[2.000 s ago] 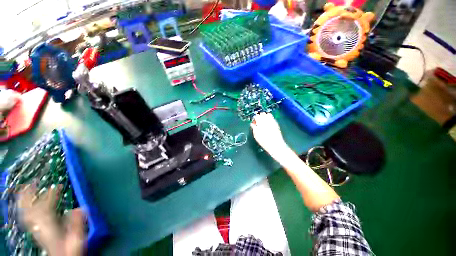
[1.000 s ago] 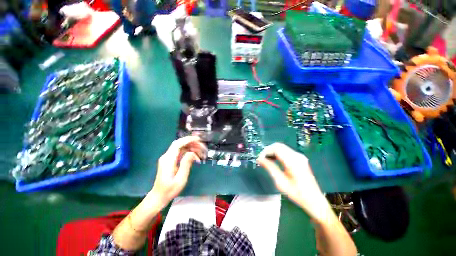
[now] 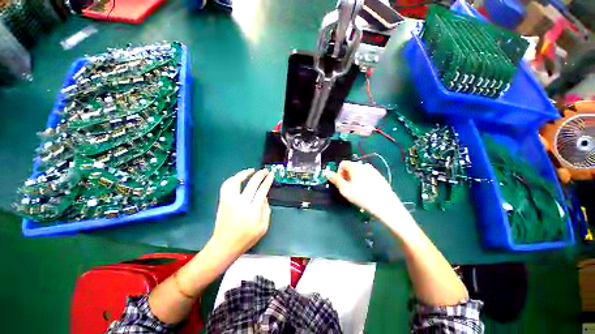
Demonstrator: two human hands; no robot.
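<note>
A green curved circuit board [image 3: 301, 175] lies across the black base of the test fixture [image 3: 287, 196], in front of the clear pressure plate [image 3: 305, 155]. My left hand [image 3: 244, 205] has its fingertips at the board's left end. My right hand [image 3: 362, 186] pinches its right end. The metal clamp arm [image 3: 323, 91] stands up along the black upright [image 3: 297, 91]. Whether the board is seated in the fixture cannot be told.
A blue left tray [image 3: 184, 130] is heaped with populated boards. A loose board pile [image 3: 436, 163] lies right of the fixture, beside the right front bin [image 3: 486, 202] and right rear bin [image 3: 417, 72]. Red wires, a pale rectangular module [image 3: 360, 119] and the power supply [image 3: 372, 47] are behind.
My right hand has come from the loose board pile to the fixture. My left hand has come from the left tray. The board between them has moved onto the fixture base. The view has shifted.
</note>
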